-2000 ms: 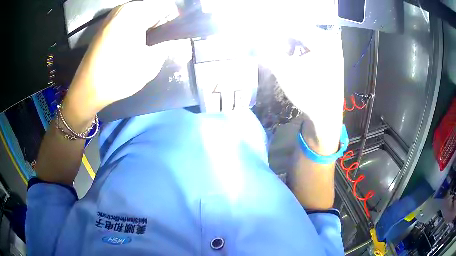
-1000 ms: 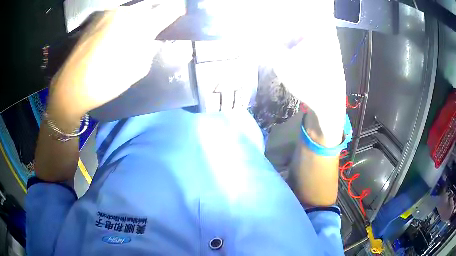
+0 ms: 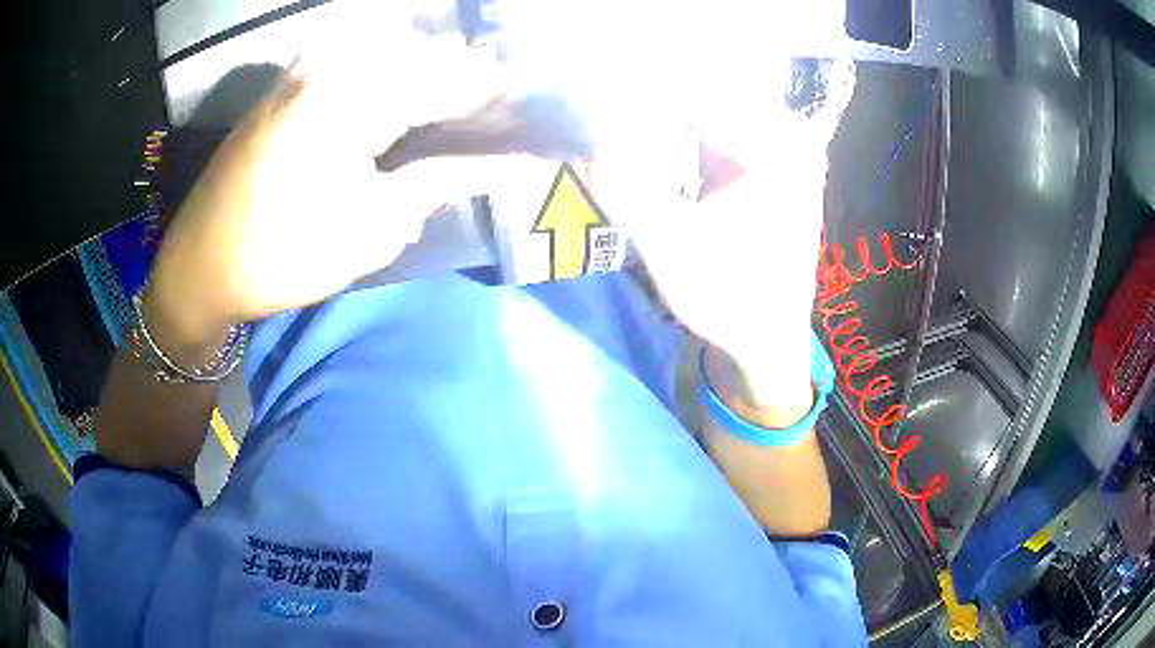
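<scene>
My left hand [image 3: 342,190], with silvery bracelets on the wrist, reaches in from the left over the bench. Its fingers and anything in them are washed out by glare. My right hand [image 3: 735,215], with a blue wristband [image 3: 764,428], is right of centre and also overexposed. A small pinkish-red spot shows by its fingers, too blurred to name. Between the hands a pale plate with a yellow arrow [image 3: 570,225] points away from me, with small dark print beside it. Whether either hand holds something is hidden by the glare.
A red coiled hose [image 3: 874,380] hangs at the right by metal frame bars. A dark rounded rectangle [image 3: 880,22] lies at the upper right. Light-blue bin rims [image 3: 112,298] stand at the left. A red bin [image 3: 1125,342] is at the far right. Crinkled clear plastic [image 3: 817,95] shows beyond my right hand.
My right hand has moved inward to the left and nearer my body. My left hand has shifted slightly right. The arrow now shows solid yellow. The crinkled dark bag beside the plate is no longer visible.
</scene>
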